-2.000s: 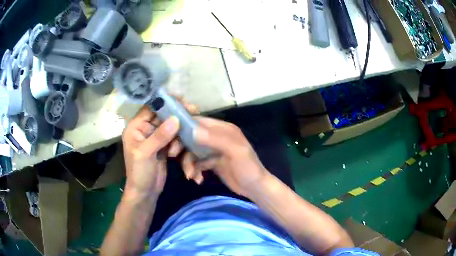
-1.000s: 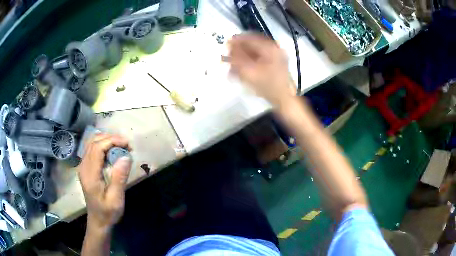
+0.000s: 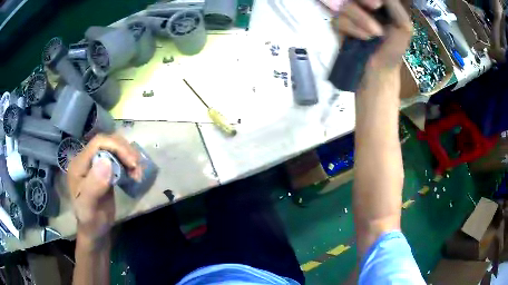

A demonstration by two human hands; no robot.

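My left hand (image 3: 97, 178) is closed around the handle of a grey fan unit (image 3: 142, 172), its drum pointing right over the bench's near edge. My right hand (image 3: 373, 30) is raised at the upper right, slightly blurred, gripping a thick black cylinder that looks like the electric screwdriver (image 3: 350, 64); its bit cannot be made out. A loose grey handle cover (image 3: 303, 77) lies on the bench left of it. A hand screwdriver with a pale yellow handle (image 3: 221, 121) lies mid-bench.
Grey housings (image 3: 72, 111) are heaped at left. Small dark parts (image 3: 280, 75) lie near the cover. A box of circuit boards (image 3: 426, 55) stands at the right end. A box of blue parts (image 3: 337, 158) is below the edge, a red stool (image 3: 457, 136) on the floor.
My hands have parted from the fan unit; the left keeps it and has moved left. My right hand has reached up right and taken hold of the black tool. The view has shifted.
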